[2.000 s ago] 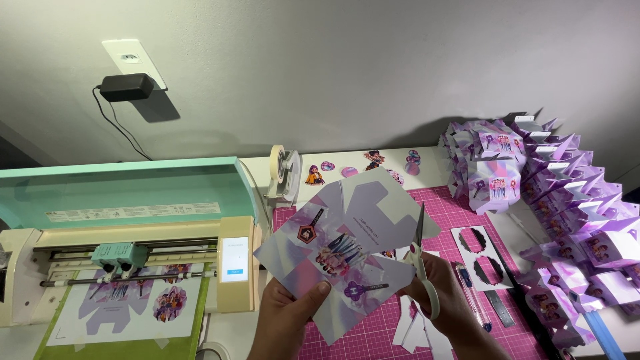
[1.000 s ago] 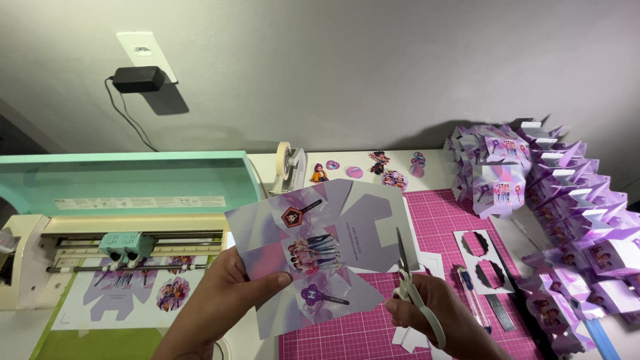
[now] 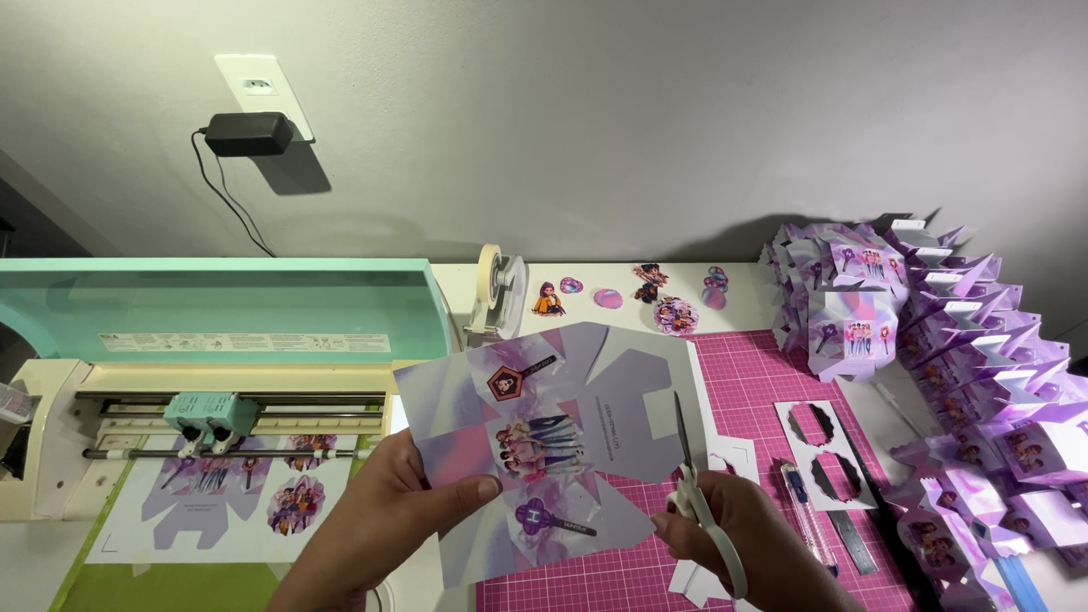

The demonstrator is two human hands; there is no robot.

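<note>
My left hand (image 3: 416,501) grips the left side of a printed cardstock sheet (image 3: 544,442), its thumb on the face. The sheet bears purple box panels, a picture of several figures and a lilac flap shape. In my right hand (image 3: 731,535) is a pair of white-handled scissors (image 3: 687,442), the blades upward at the sheet's right edge; they look nearly closed. Whether they touch the paper I cannot tell. Beneath the sheet lies a pink cutting mat (image 3: 748,382) with white paper offcuts (image 3: 701,582) near my right hand.
At left, a mint cutting machine (image 3: 212,416) holds a printed sheet on a green mat (image 3: 170,586). Behind stand a tape dispenser (image 3: 497,297) and small paper cutouts (image 3: 608,297). Folded purple boxes (image 3: 858,323) crowd the right, beside a craft knife (image 3: 799,510) and a white cut-out card (image 3: 829,455).
The printed sheet has turned in my left hand since two seconds ago, and over the last second it has tilted again. The scissors stay in my right hand at the sheet's right side.
</note>
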